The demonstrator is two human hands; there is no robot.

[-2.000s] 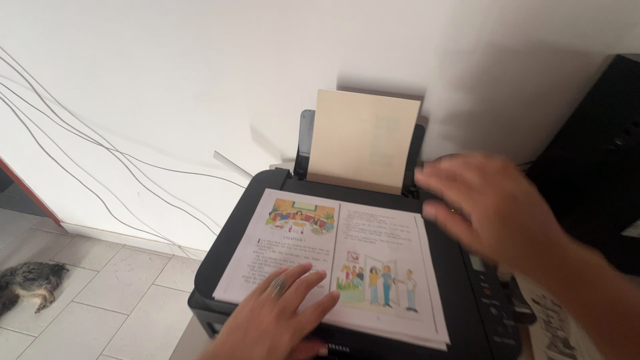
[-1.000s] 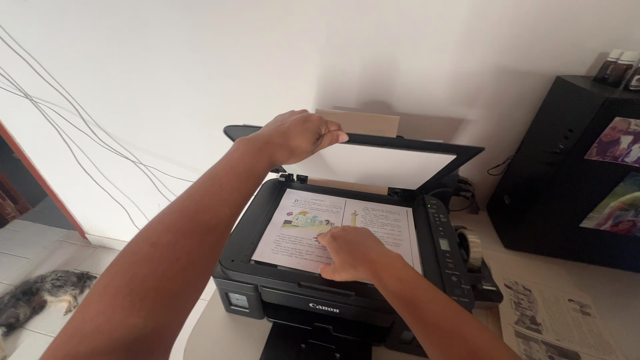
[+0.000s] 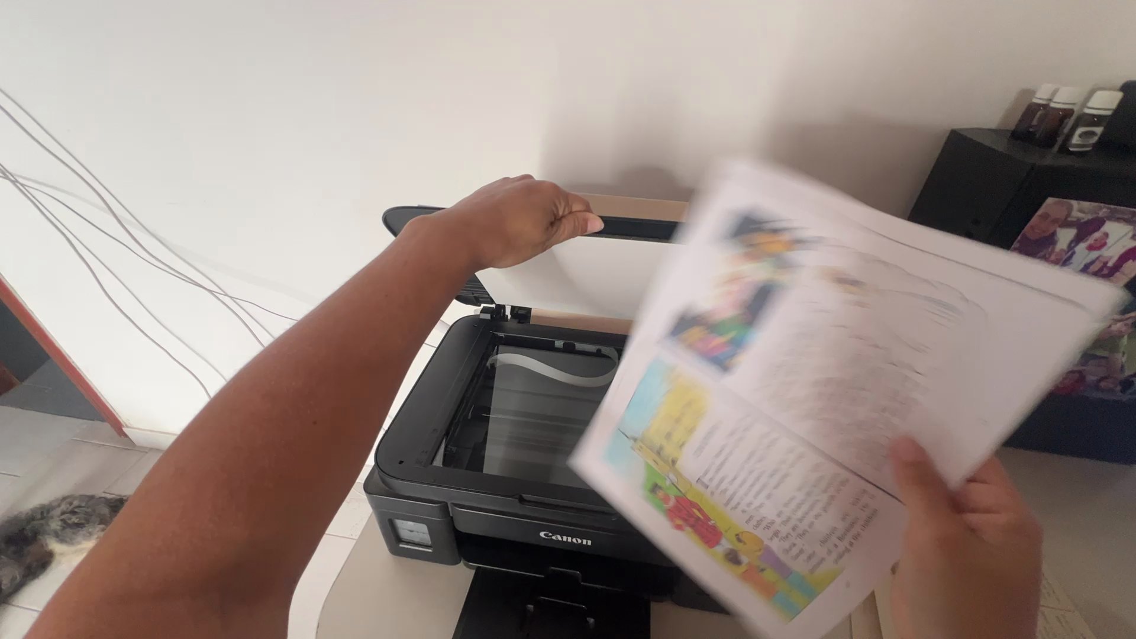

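Note:
My left hand (image 3: 532, 220) grips the front edge of the raised scanner lid (image 3: 586, 271) of a black Canon printer (image 3: 426, 497). Below it the scanner glass (image 3: 541, 417) is bare where it shows. Held by its lower right edge in my right hand (image 3: 963, 524), a printed sheet (image 3: 799, 399) with coloured pictures and text is tilted and blurred in front of the printer's right side. It hides the control panel and part of the glass. Whether it is one sheet or more, I cannot tell.
A tan sheet (image 3: 630, 206) stands behind the lid. At right is a black cabinet (image 3: 985, 169) with small bottles (image 3: 1087, 122) on top and photos on its side. Cables (image 3: 133, 213) hang along the left wall. A furry animal (image 3: 62, 532) lies on the tiled floor. The printer stands on a light table (image 3: 373, 577).
The stack on the closed lid was seen first; then the lid was up with a printed page on the glass. My right hand has since lifted printed paper to the right, off the glass.

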